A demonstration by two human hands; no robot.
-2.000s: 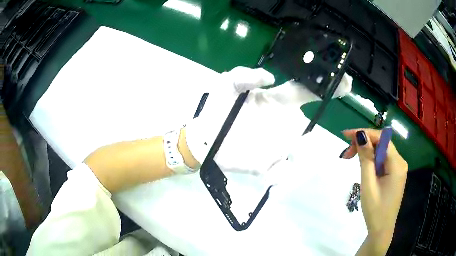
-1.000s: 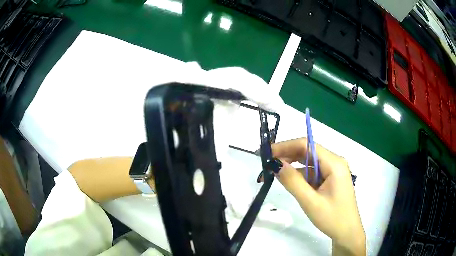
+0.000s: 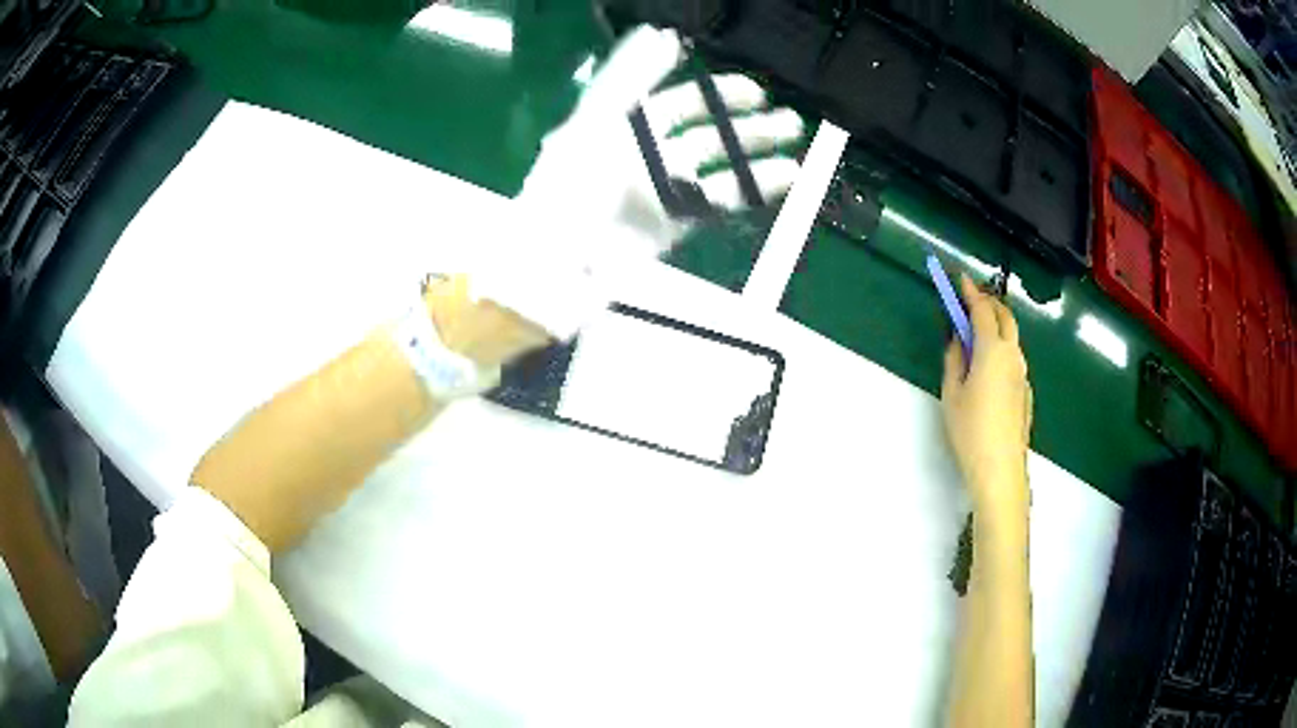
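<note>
My left hand (image 3: pixel 605 157), in a blurred white glove, is at the top centre with its fingers spread behind the dark bars of a black phone middle frame (image 3: pixel 733 135), which rests across them. My bare right hand (image 3: pixel 989 391) holds blue-purple tweezers (image 3: pixel 949 302) upright over the green surface at the right; its fingertips are beside a small dark clump. Another black phone frame (image 3: pixel 748 431) lies flat on the white sheet (image 3: pixel 612 583), its left end partly hidden by my left wrist. A small dark pile of parts (image 3: pixel 963 558) is partly behind my right forearm.
Black blister trays (image 3: pixel 939 114) and a red tray (image 3: pixel 1195 242) lie beyond the sheet. More black trays stand at the left (image 3: pixel 78 142) and lower right (image 3: pixel 1209 597). A white strip (image 3: pixel 797 221) crosses the green surface. Part of another person's arm (image 3: pixel 40 555) shows at the left edge.
My left hand has moved the frame away from me, past the sheet. My right hand has let go of the frame and moved right and away, keeping the tweezers. The frame on the sheet is now uncovered.
</note>
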